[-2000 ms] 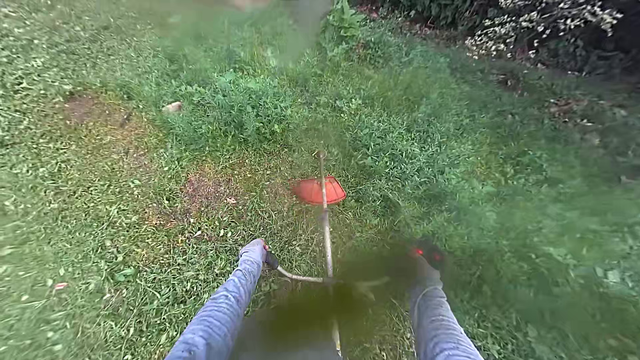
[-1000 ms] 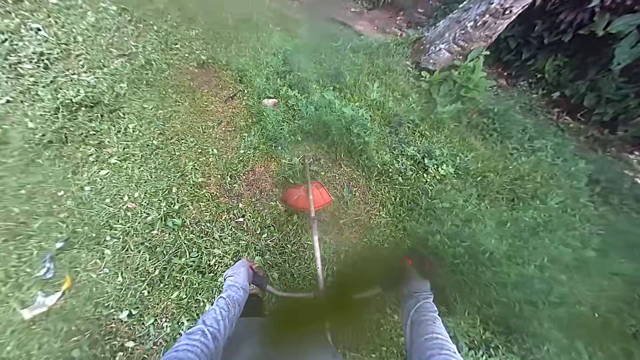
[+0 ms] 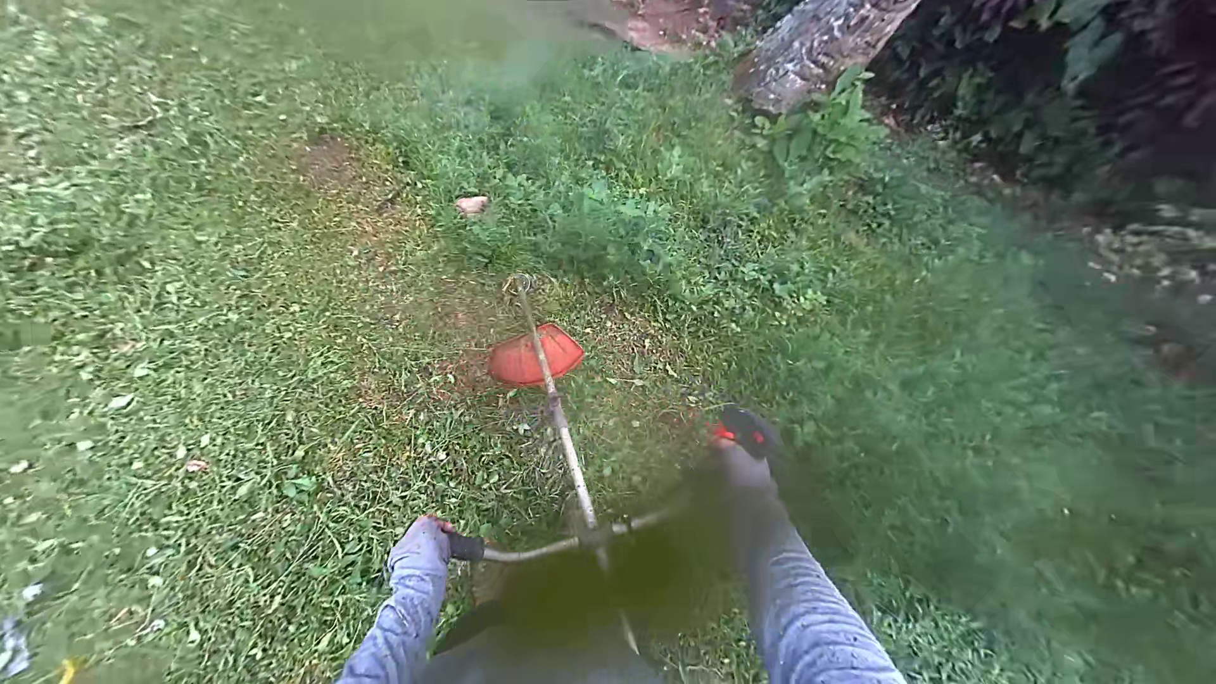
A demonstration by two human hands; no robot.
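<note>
A brush cutter's pale shaft [image 3: 573, 465] runs up the middle of the view to its cutting head [image 3: 521, 285], over short grass. An orange-red plastic guard [image 3: 537, 355] sits on the shaft below that head. My left hand [image 3: 432, 534], at the end of a grey sleeve, is closed on the black grip at the left end of the handlebar [image 3: 532, 552]. At the right end, my right hand [image 3: 739, 451] is round the black control handle with red parts; blur hides its fingers. A dark greenish smear covers part of the handlebar and lower shaft.
A pale stone [image 3: 471, 205] lies beyond the cutting head, beside taller green weeds [image 3: 608, 214]. A tree trunk [image 3: 822, 47] stands at the upper right, near dark shrubs [image 3: 1045, 85]. Cut grass covers the left side, with pale litter [image 3: 13, 646] at the lower left.
The brush cutter's head and guard have swung left, and the shaft leans further left. My right hand is further forward than my left, where both were about level. Both hands keep their hold.
</note>
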